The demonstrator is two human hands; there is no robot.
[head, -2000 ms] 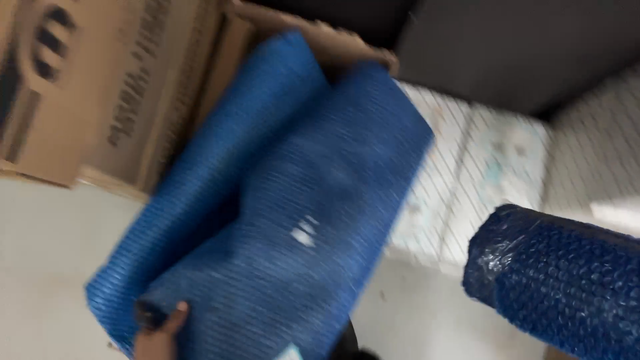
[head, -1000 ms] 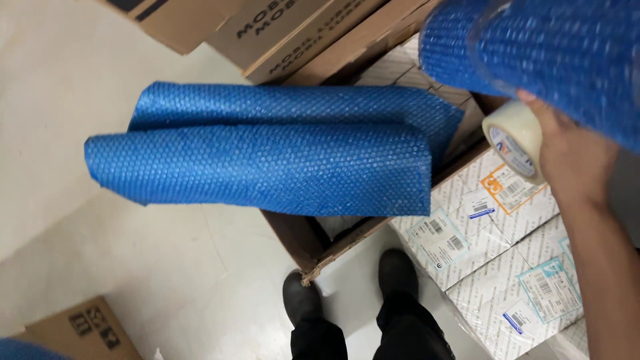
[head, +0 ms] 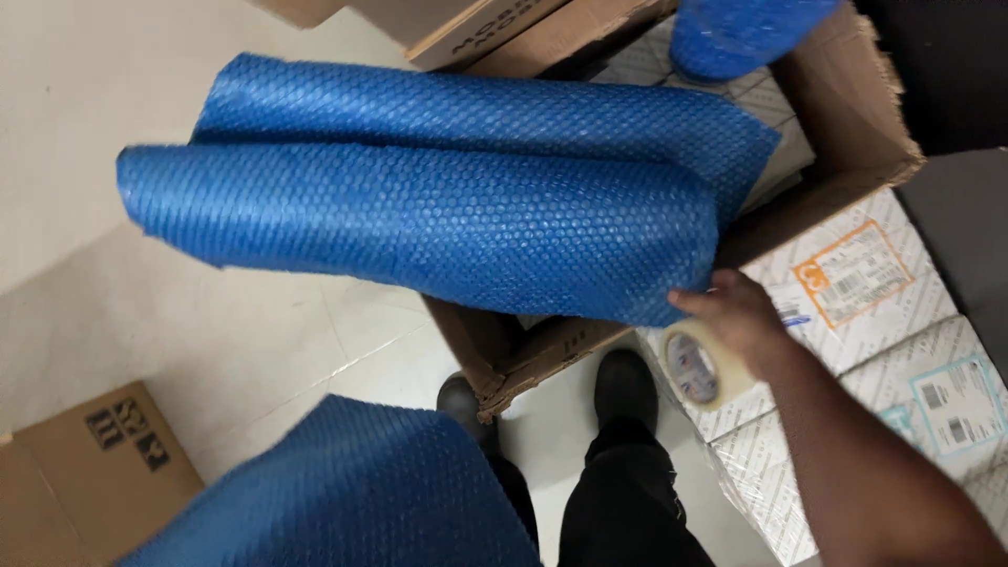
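My right hand [head: 732,319] is at the lower right corner of a folded blue bubble wrap sheet [head: 441,213], thumb and fingers at its edge. A roll of clear packing tape [head: 701,366] hangs at the same hand, just below the fingers. The sheet lies across the top of an open cardboard box [head: 846,102]. Another blue bubble wrap piece [head: 354,496] is at the bottom, in front of my legs. A blue bubble wrap roll [head: 740,35] stands over the box's far part. My left hand is out of view.
White printed cartons [head: 835,268] with labels, under clear film, stand right of the box. More brown cartons [head: 488,31] are behind it, and a brown carton [head: 102,472] sits on the floor at lower left. My shoes [head: 626,390] are close to the box's near side.
My right hand has moved from the blue roll to the corner of the folded sheet, with the tape still at it. The blue piece at the bottom now shows much more.
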